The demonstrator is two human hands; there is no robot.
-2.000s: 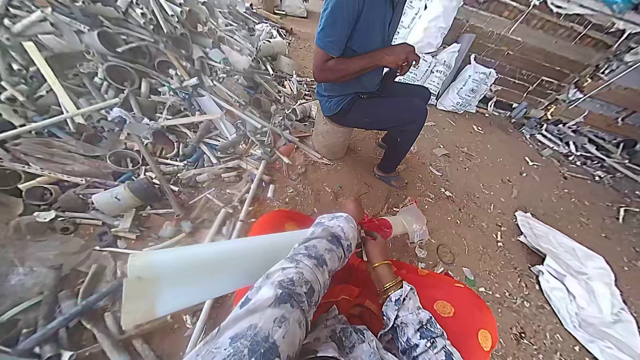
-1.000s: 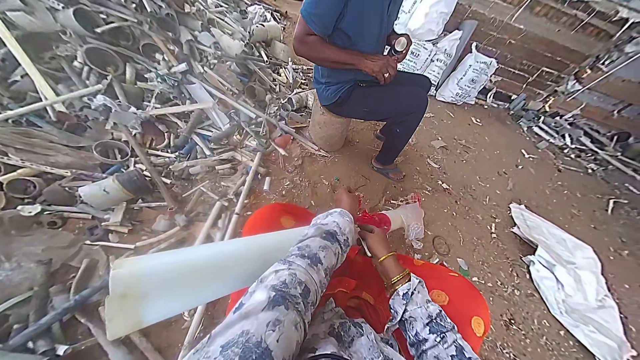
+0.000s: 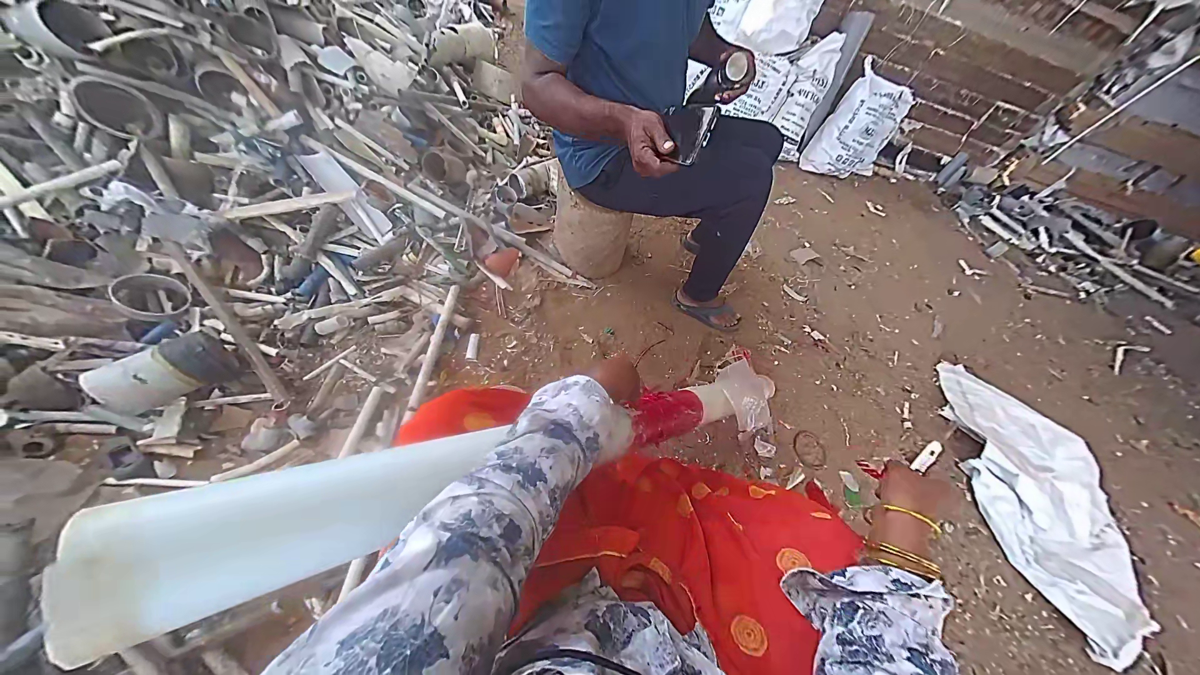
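A long whitish plastic piece [image 3: 253, 534], seemingly a cut pipe, lies under my left forearm. My left hand [image 3: 617, 380] is by its far end, partly hidden by the sleeve, beside red wrapping [image 3: 667, 416]. Beyond the wrapping, a pale tube end with clear plastic film [image 3: 747, 394] lies on the dirt. Off to the right, my right hand [image 3: 909, 497], with gold bangles at the wrist, is low over the ground near a small white piece [image 3: 926, 457] and a red scrap; whether it grips either is unclear. Red cloth with orange dots [image 3: 712, 534] covers my lap.
Scrap plastic pipes [image 3: 309, 206] are heaped at the left. Ahead, a person [image 3: 647, 103] sits on a stump-like block [image 3: 589, 230], holding a dark phone-like object and a small cylinder. White sacks [image 3: 858, 122] stand behind. A white sheet [image 3: 1050, 506] lies at the right.
My right hand has moved away from the red wrapping, out to the ground at the right. My left hand stays by the wrapping. The seated person now has a dark flat object in one hand.
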